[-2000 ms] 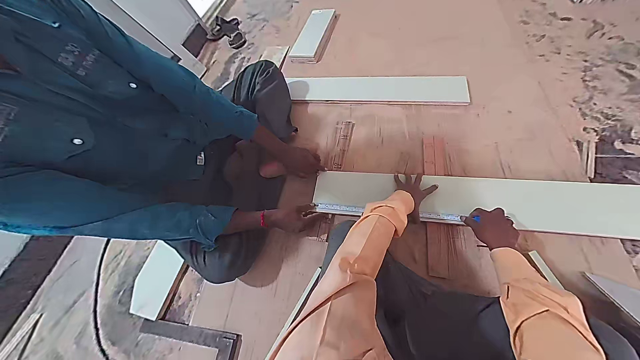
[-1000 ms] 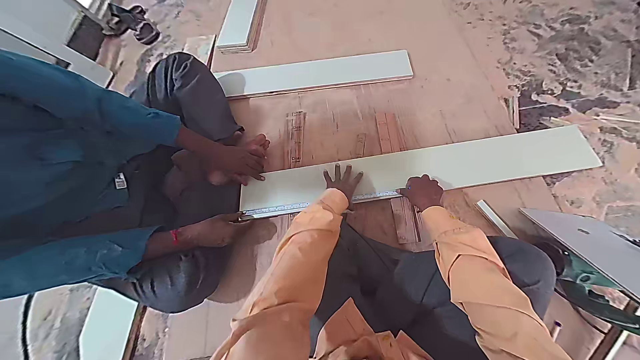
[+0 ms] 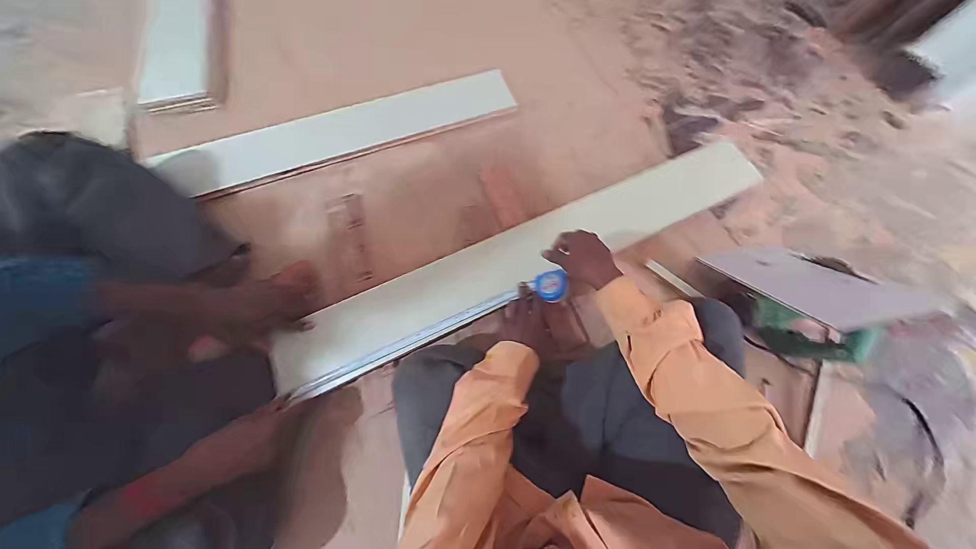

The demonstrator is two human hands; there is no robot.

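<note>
A long pale board (image 3: 488, 263) lies diagonally before me. A tape measure with a blue case (image 3: 550, 286) has its blade drawn out along the board's near edge to the left end, where a co-worker's hand (image 3: 263, 431) is. My left hand (image 3: 526, 319) grips the tape beside the case, at the near edge. My right hand (image 3: 583, 258) is just above the case, over the board, with curled fingers; whether it holds something small cannot be made out. The co-worker's other hand (image 3: 263, 305) is by the board's upper left corner.
Another pale board (image 3: 343, 137) lies beyond the long one, with a further board (image 3: 174, 57) at the upper left. A green power tool (image 3: 808, 328) with a flat metal plate (image 3: 816, 286) stands at the right. The co-worker's bent leg (image 3: 99, 206) is at the left.
My left hand has moved right along the board to beside the tape case. My right hand has shifted off the case to above it. The view has swung right.
</note>
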